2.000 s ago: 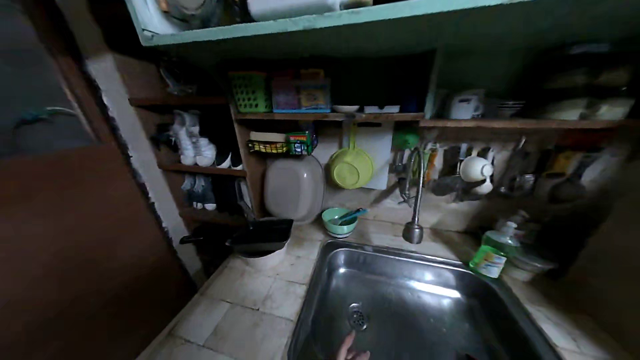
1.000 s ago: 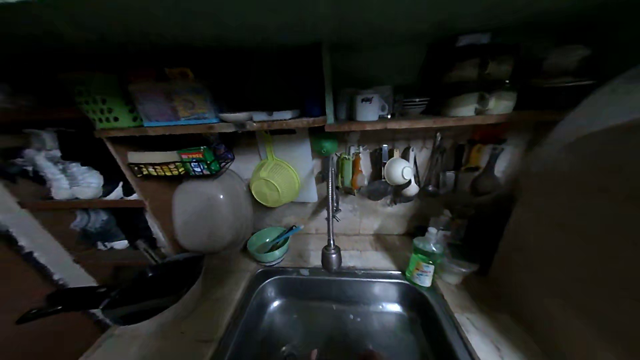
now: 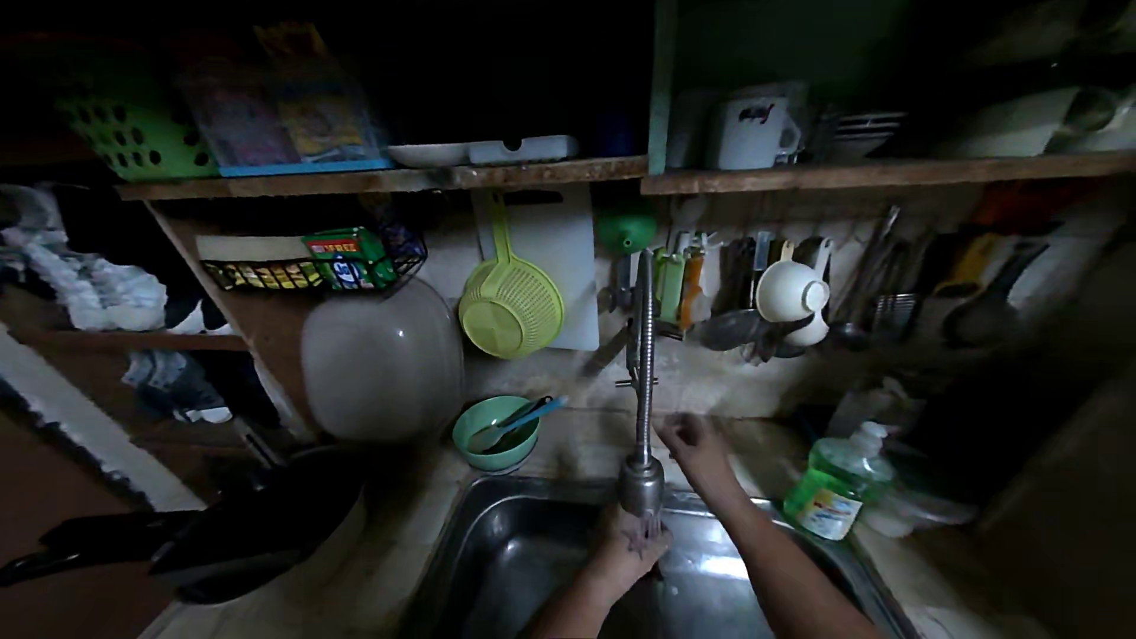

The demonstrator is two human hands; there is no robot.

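Water runs from the spout of a flexible metal faucet [image 3: 642, 484] onto my left hand [image 3: 632, 543], which is under it above the stainless steel sink [image 3: 519, 568]. No object shows in that hand, though its fingers are partly hidden by the spout and water. My right hand [image 3: 697, 444] is raised behind the sink's back rim, just right of the faucet's neck, with its fingers bent; nothing is visible in it. A pump bottle of green liquid soap [image 3: 839, 484] stands at the sink's right edge. Behind the left corner sits a green bowl [image 3: 479, 422] with blue and dark-handled utensils.
A yellow-green colander [image 3: 512, 311] and a white cutting board [image 3: 581, 275] hang on the wall. Right of the faucet hang kitchen utensils and a white funnel-like cup [image 3: 785, 293]. A black pan [image 3: 275, 515] lies at left. A wooden shelf [image 3: 887, 173] runs overhead.
Both forearms have come into view, my left hand under the spout and my right beside the faucet. Water now runs from the spout. The view has shifted and moved nearer the wall.
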